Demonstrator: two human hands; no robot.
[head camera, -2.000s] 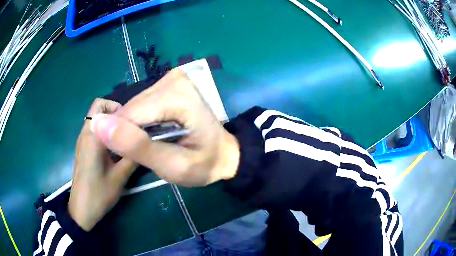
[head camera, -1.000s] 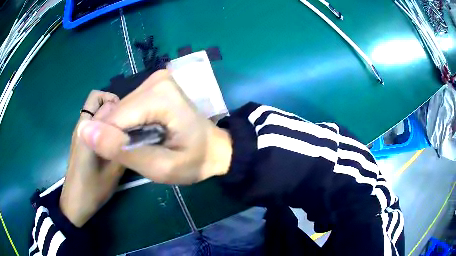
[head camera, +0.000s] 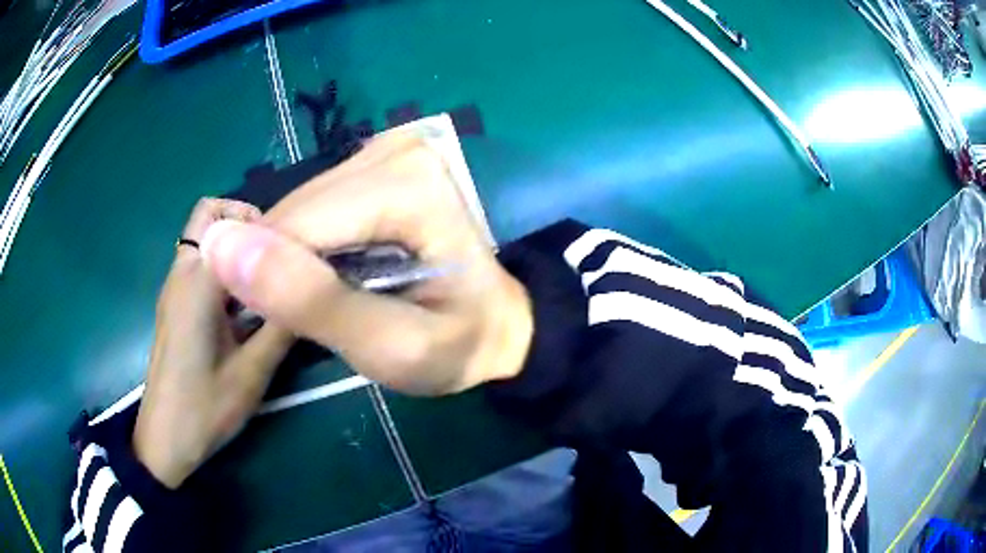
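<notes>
My right hand is closed around a short dark hand tool with a shiny metal part. It lies over my left hand, whose fingers are bent beneath it. What the left fingertips hold is hidden behind the right hand. A white-sleeved cable passes under both hands near the front of the table, and its left part shows beyond the left wrist. A white pad is partly covered by my right hand. The tool's tip and the wire ends cannot be seen.
A blue-rimmed tray is at the upper left. White cables fan out at the far left. Two separate cables lie at the upper right, and another bundle at the far right. A blue stool is beyond the table's right edge.
My right hand has moved left and then back right with the tool, uncovering the white pad and covering much of it again. My left hand has shifted only slightly.
</notes>
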